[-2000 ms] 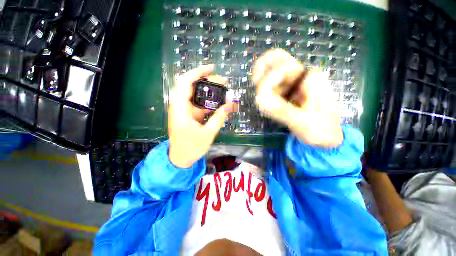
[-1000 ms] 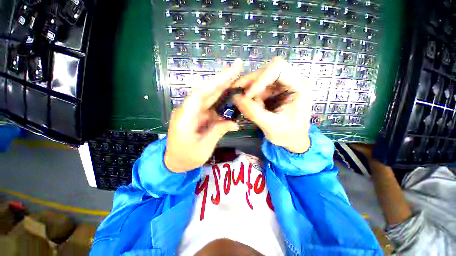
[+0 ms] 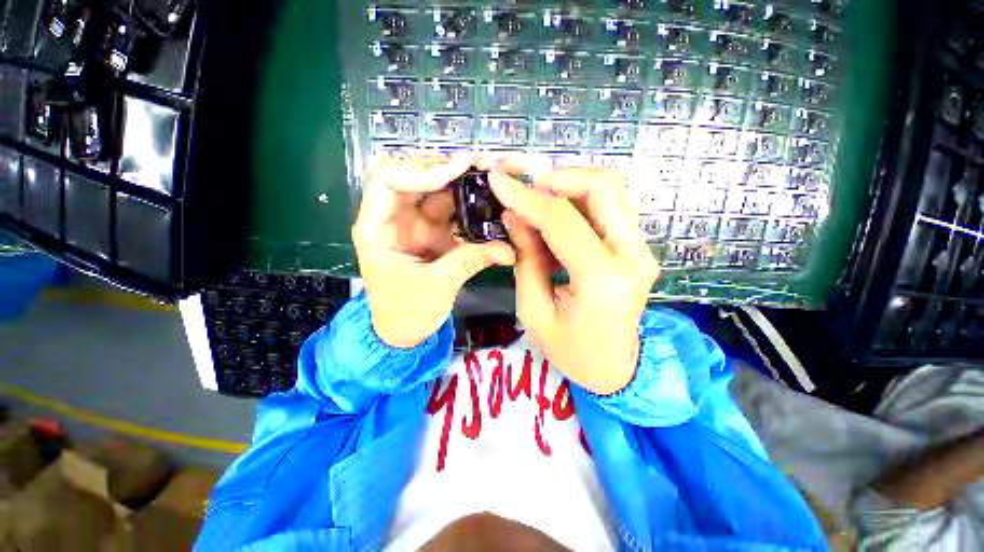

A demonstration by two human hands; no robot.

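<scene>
A small black glossy device housing (image 3: 480,207) is held upright in front of me, over the near edge of the clear blister tray. My left hand (image 3: 415,243) grips it between thumb and fingers from the left. My right hand (image 3: 577,253) touches its right side with bent fingertips; whether a tiny part or tool is between them is hidden. The clear blister tray (image 3: 588,97) lies on the green mat, with rows of small pockets holding dark parts and strong glare at its right.
A black tray (image 3: 140,224) at the left holds several black housings. Another black tray (image 3: 930,259) stands at the right edge. A lower black tray (image 3: 264,329) sits below the mat edge. Cardboard boxes (image 3: 81,491) are at lower left. A person's grey sleeve (image 3: 928,431) shows at lower right.
My right hand has come in from the right to the housing and its fingers now press against it. The housing shows more upright. The neighbouring person's arm at the right has moved.
</scene>
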